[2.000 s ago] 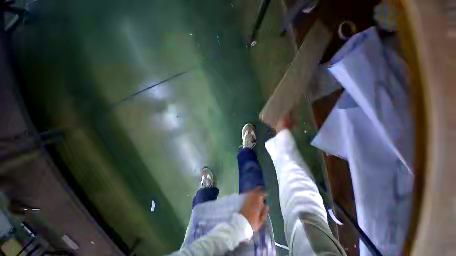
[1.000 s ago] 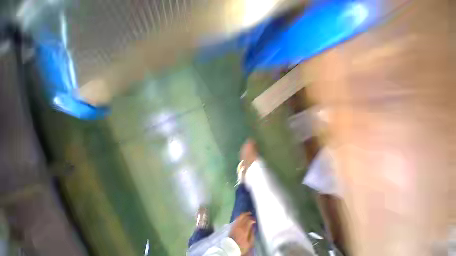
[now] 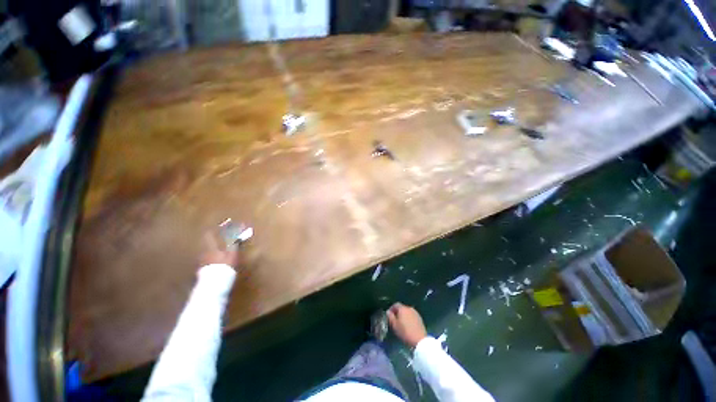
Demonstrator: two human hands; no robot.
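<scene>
My left hand (image 3: 220,250) is at the near left part of the brown table (image 3: 290,228). Its fingers are at a small silver and white thing (image 3: 235,233), possibly a clamp; blur hides whether they grip it. My right hand (image 3: 407,322) is low in front of me, beside the table's near edge and above the floor. Its fingers look curled, with nothing seen in them. Another small silver thing (image 3: 293,123) and a small dark thing (image 3: 381,151) lie farther back on the table.
Silver and white things (image 3: 473,122) and a dark narrow thing (image 3: 532,133) lie toward the right. A long rail (image 3: 59,188) crosses the left end. An open cardboard box (image 3: 600,290) and white scraps (image 3: 460,292) are on the green floor.
The view has swung from the floor and table end to the tabletop. My left hand has moved from near my legs to over the table. My right hand has drawn back from its forward reach.
</scene>
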